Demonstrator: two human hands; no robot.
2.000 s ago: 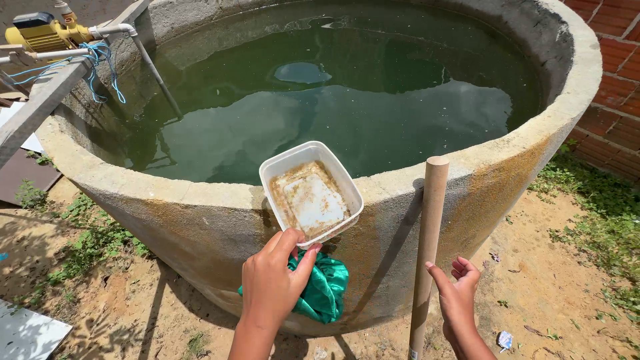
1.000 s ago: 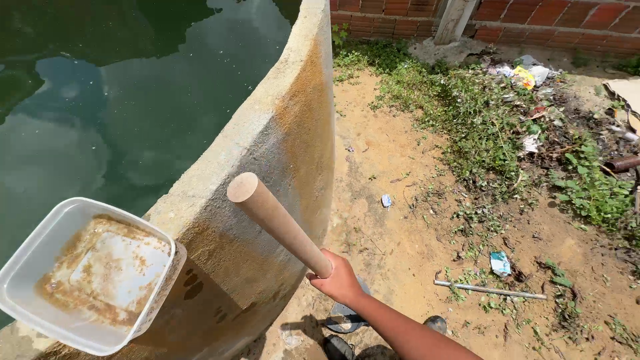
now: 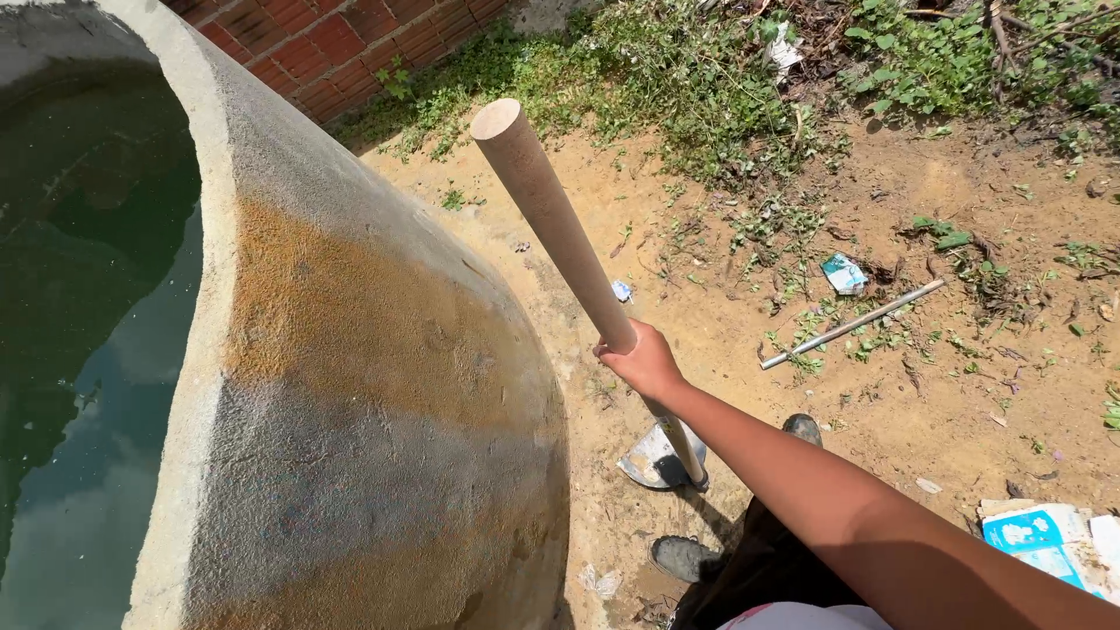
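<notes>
My right hand (image 3: 643, 360) is closed around the long wooden handle (image 3: 560, 227) of a hoe-like tool. The handle leans, its round top end toward the camera and up-left of my hand. At its lower end a wide metal blade (image 3: 652, 459) rests on the ground beside my shoes, partly hidden by the handle. My left hand is out of view.
A round concrete tank (image 3: 385, 420) of green water (image 3: 96, 350) stands at the left. A red block wall (image 3: 306, 44) and green weeds (image 3: 700, 87) lie beyond. On the sandy ground are a metal rod (image 3: 853, 324), a crumpled packet (image 3: 844, 273) and a torn carton (image 3: 1041, 542).
My right hand, open beside the handle two seconds ago, has closed around it. The view has swung right, so the white plastic tub, the green cloth and my left hand no longer show.
</notes>
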